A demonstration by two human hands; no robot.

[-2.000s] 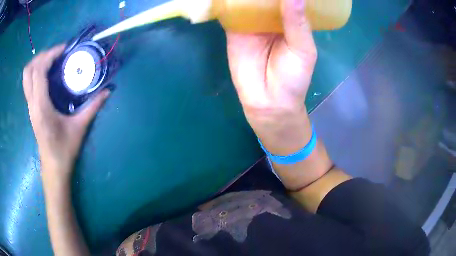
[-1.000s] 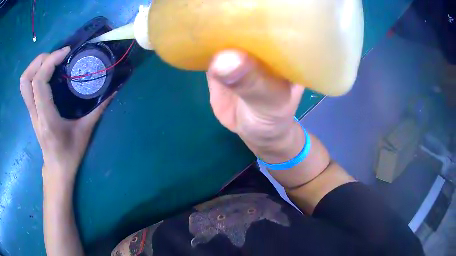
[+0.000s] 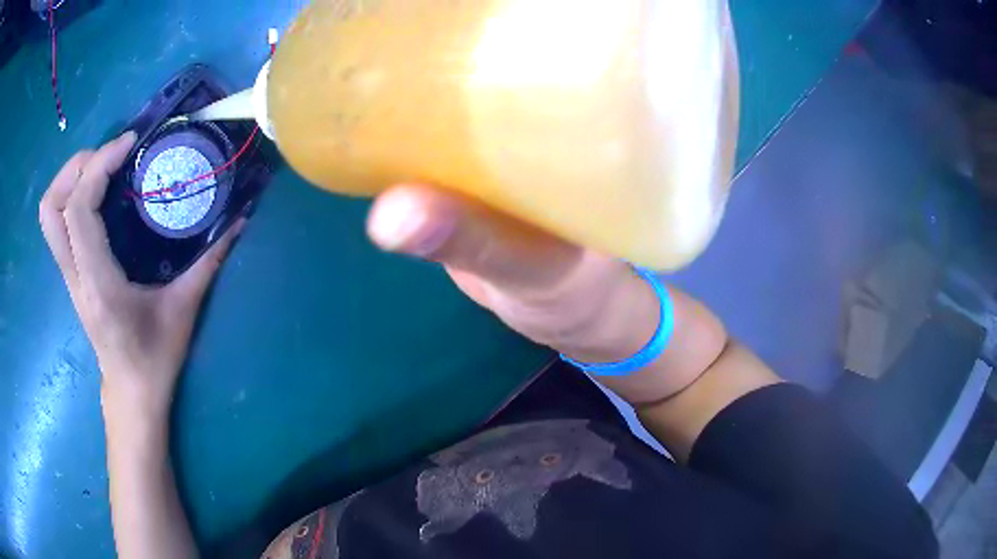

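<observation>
A black loudspeaker unit [image 3: 164, 265] with a silver-grey round centre lies on the green bench top at the left. My left hand [image 3: 126, 278] grips it from the near left side. Red and black lead wires [image 3: 226, 168] cross its disc; a small white connector plug [image 3: 272, 37] shows above the bottle neck. My right hand [image 3: 514, 268] holds the large glue bottle [image 3: 394, 104] of amber liquid, tilted nearly on its side. Its cream nozzle [image 3: 227, 107] points left, its tip at the upper edge of the speaker's round part. The bottle hides most of my right fingers.
The green bench top [image 3: 317, 317] curves across the view. Another red and black wire [image 3: 55, 76] with a white plug hangs from a dark unit at the top left corner. A cardboard box [image 3: 881, 317] stands on the floor at the right. My lap is at the bottom.
The bottle has come closer to the camera and shifted left and down since a second ago. The speaker sits slightly lower. Since two seconds ago, lead wires have come to lie across the disc.
</observation>
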